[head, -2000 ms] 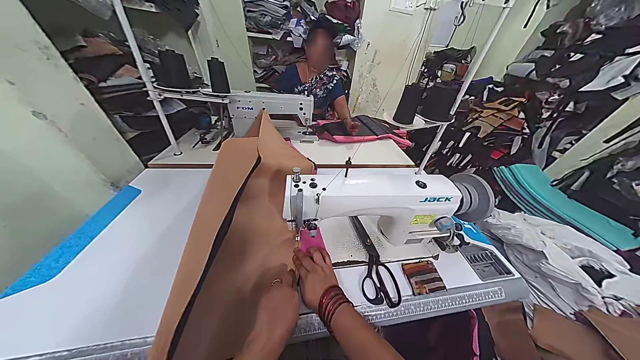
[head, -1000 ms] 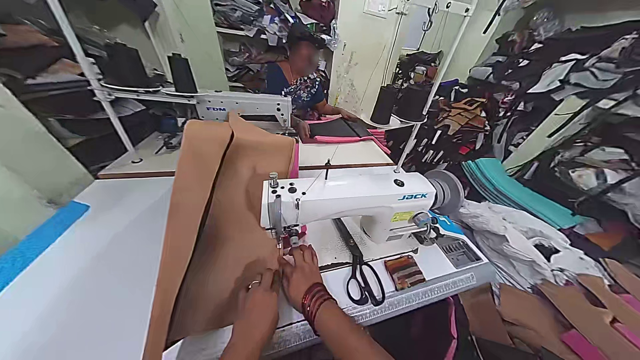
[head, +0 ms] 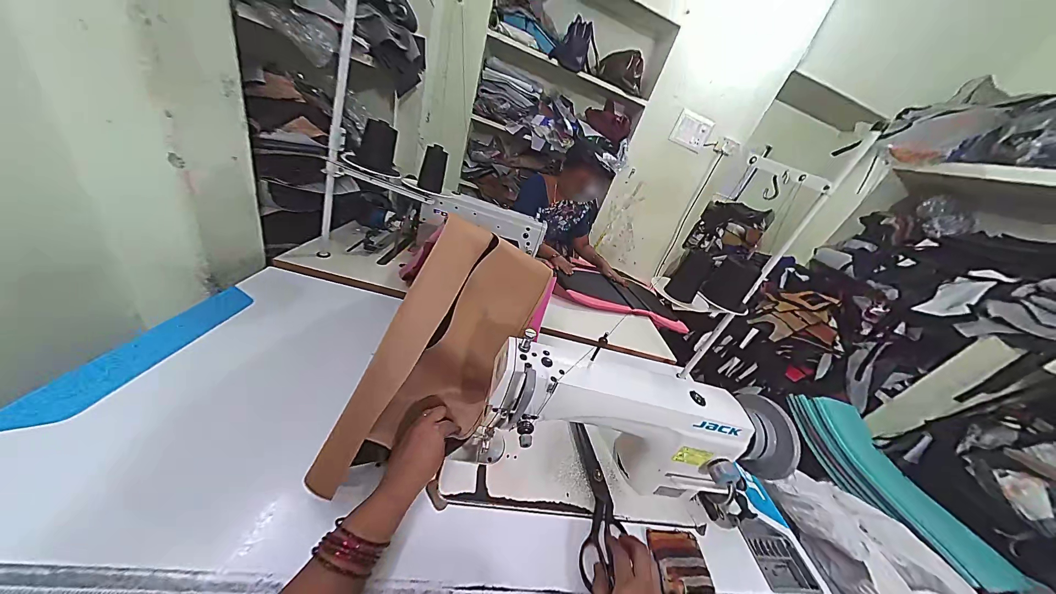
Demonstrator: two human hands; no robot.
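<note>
My left hand (head: pixel 429 437) grips the lower edge of a tan fabric piece (head: pixel 487 330), just left of the needle area of a white Jack sewing machine (head: pixel 635 404). The piece stands up in folds, with a dark edge and pink material behind it. My right hand (head: pixel 630 565) is at the handles of black-handled scissors (head: pixel 601 495), fingers on one loop; whether it grips them is unclear. The blades point away, under the machine's arm. Right beside that hand lies a small striped cloth piece (head: pixel 678 561).
Across the table a person (head: pixel 561 214) works with black and pink fabric (head: pixel 615 297) at a second machine (head: pixel 487 219). Thread cones (head: pixel 375 148) stand at the back. Teal sheets (head: pixel 891 487) and white cloth (head: pixel 858 528) lie to the right.
My right hand has left the fabric by the needle and moved right to the scissors' handles. The tan fabric has shifted away from the front edge. The view has tilted up.
</note>
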